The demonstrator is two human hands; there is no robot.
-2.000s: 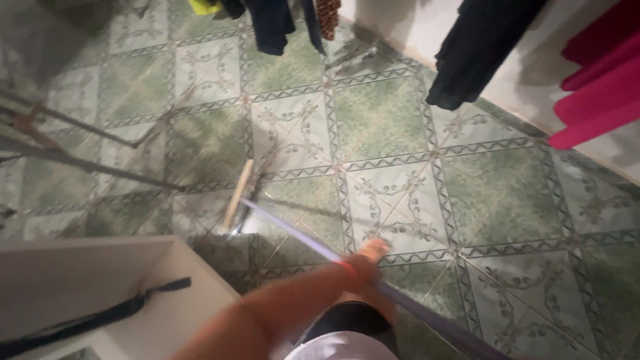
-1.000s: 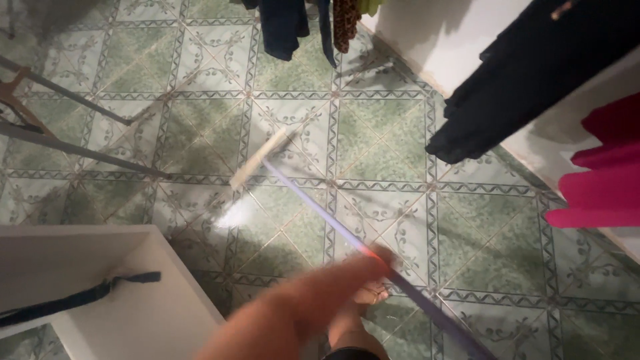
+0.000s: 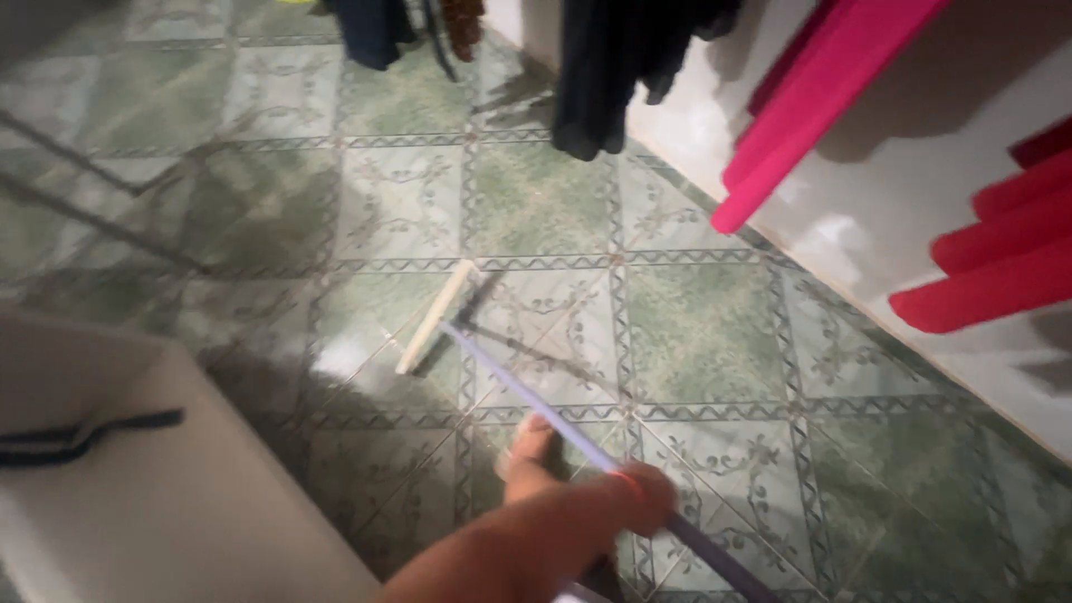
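My left hand [image 3: 643, 498] is closed around the lavender handle [image 3: 536, 402] of a long floor-cleaning tool, beside an orange-red band near the wrist. The handle slants from the lower right up to a narrow, pale crossbar head [image 3: 435, 316], which lies at a slant over the green and white patterned tiles. Whether the head is a squeegee or a brush cannot be told. A bare foot [image 3: 530, 440] shows just left of the handle, partly behind my forearm. My right hand is out of view, as is the handle's upper end.
A white open-topped box or cabinet [image 3: 193, 469] with a dark strap [image 3: 92, 435] stands at lower left. Thin metal bars [image 3: 100, 222] cross the left side. Dark garments [image 3: 595, 84] and pink and red fabric [image 3: 837, 92] hang by the white wall [image 3: 871, 193] at right.
My left hand stays closed on the handle throughout. The crossbar head has shifted over the tiles. A foot now shows farther left of the hand than one second ago. The view has also shifted.
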